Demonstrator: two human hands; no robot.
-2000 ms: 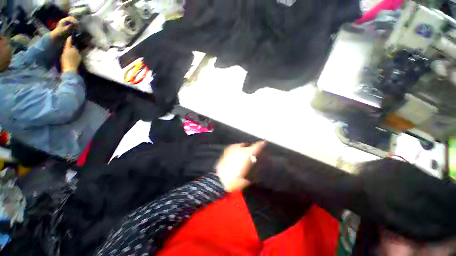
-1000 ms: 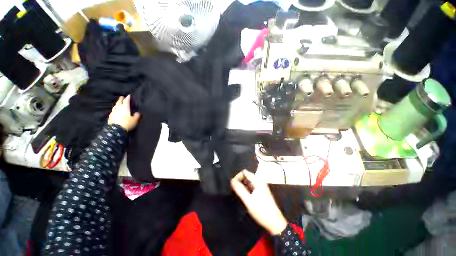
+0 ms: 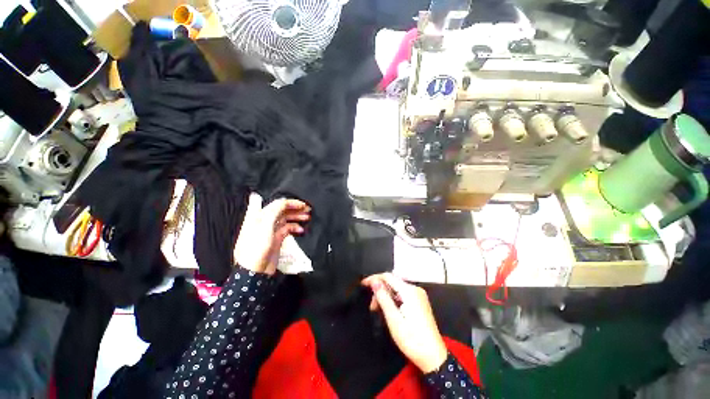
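Observation:
Black garment cloth (image 3: 233, 132) lies heaped on the white table left of the overlock machine (image 3: 514, 117) and hangs over the front edge toward the lap. My left hand (image 3: 268, 230) is over the cloth, palm turned inward, fingers apart, with nothing seen in it. My right hand (image 3: 405, 316) is at the table's front edge, fingers curled around a small dark thing that looks like thread snips (image 3: 395, 294). Its fingertips are beside the cloth's right edge; contact is unclear. The presser foot area (image 3: 436, 156) is right of the cloth.
Orange-handled scissors (image 3: 84, 234) lie at the left table edge. A desk fan (image 3: 284, 23) stands behind the cloth. Red cord (image 3: 502, 273) hangs over the front edge. A green flask (image 3: 642, 171) stands on a bright green mat at right. Thread cones (image 3: 662, 62) stand behind.
The view has turned from the left toward the machine. My left hand has come off the cloth at left and moved right. The cloth is spread differently; my right hand is nearly where it was.

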